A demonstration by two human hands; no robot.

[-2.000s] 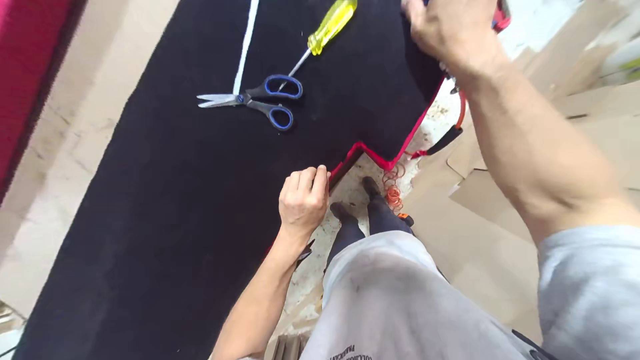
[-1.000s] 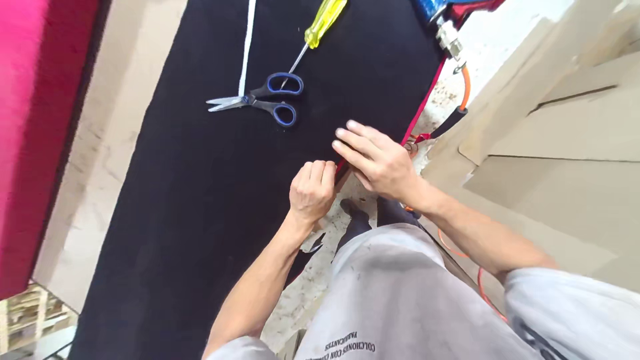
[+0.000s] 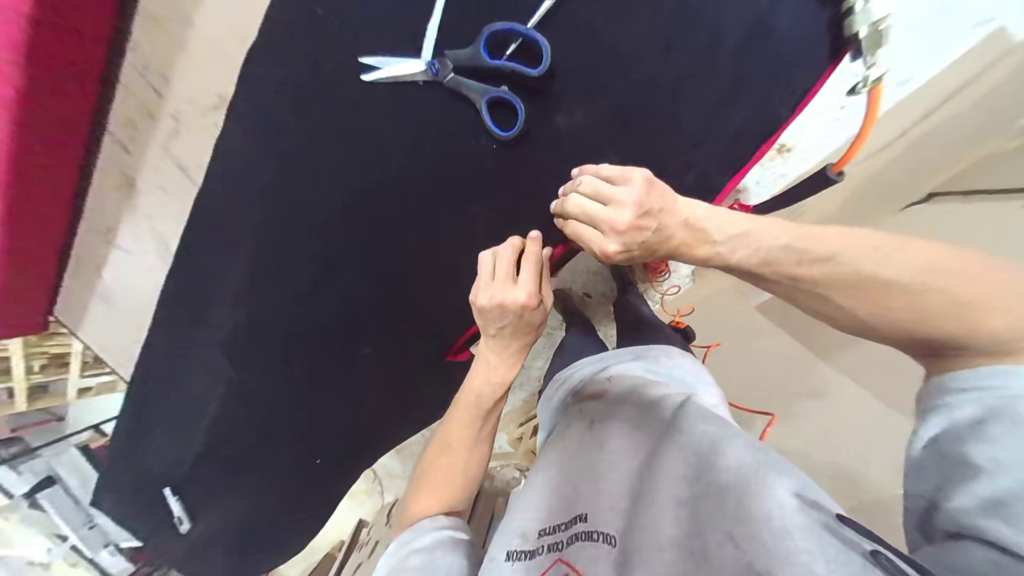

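Observation:
Black fabric [image 3: 336, 264] with a red edge lies spread in front of me. My left hand [image 3: 512, 292] grips the fabric's near edge, its fingers curled over it. Just up and to the right, my right hand [image 3: 612, 212] pinches the same edge, and a short red stretch [image 3: 562, 254] shows between the two. Scissors with blue-lined black handles [image 3: 480, 72] rest on the fabric beyond my hands, blades parted. A metal shaft [image 3: 528, 30] passes by the upper handle loop, and a white strip [image 3: 433, 28] reaches the scissors' pivot.
At the upper right is a metal air fitting [image 3: 868, 44] with an orange hose [image 3: 868, 128]. A coiled orange cord [image 3: 672, 296] hangs by my legs. A red upholstered piece [image 3: 48, 160] stands at the left. A small white object [image 3: 177, 510] lies on the fabric at the lower left.
My right hand, at the tool end at the upper right two seconds ago, came down beside my left hand and now closes on the edge. The view has shifted closer to the fabric.

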